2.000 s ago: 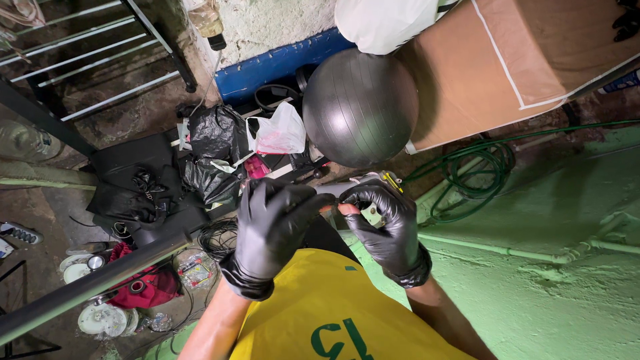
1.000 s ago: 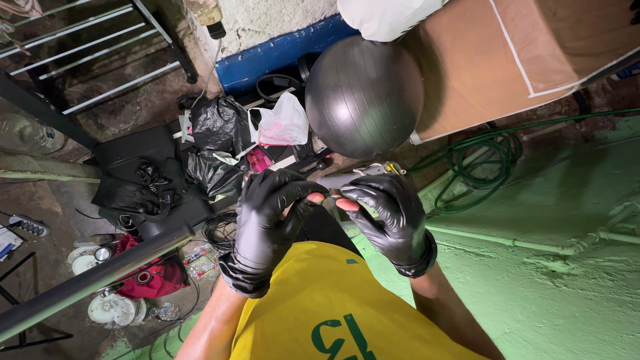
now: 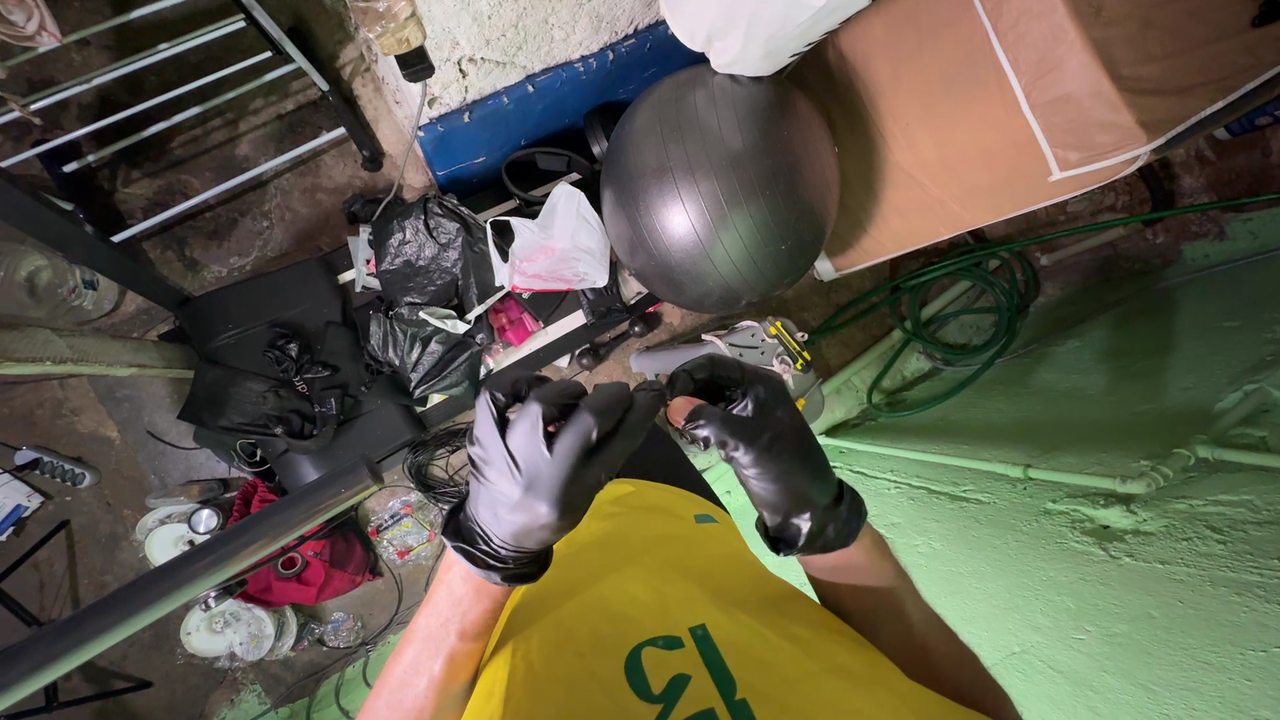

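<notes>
My left hand [image 3: 545,465] and my right hand [image 3: 755,450] both wear black gloves and meet above the waist of a yellow shirt [image 3: 640,620]. Bare skin of a right-hand fingertip shows through the glove. The fingers of both hands are bent, their tips close together. Whether something small is between them cannot be told. Just beyond the right hand lies a grey plastic object with yellow buckles [image 3: 760,345], partly hidden by that hand.
A black exercise ball [image 3: 718,190] rests ahead, beside a brown covered surface [image 3: 930,120]. Black plastic bags [image 3: 430,250] and a white bag [image 3: 565,240] lie left of it. A metal rail [image 3: 190,580] crosses lower left; a coiled green hose [image 3: 960,320] lies at right.
The right hand's fingers have curled inward, and the left hand's fingers now extend across toward them. Exposed fingertip skin seen on the left hand earlier is now hidden.
</notes>
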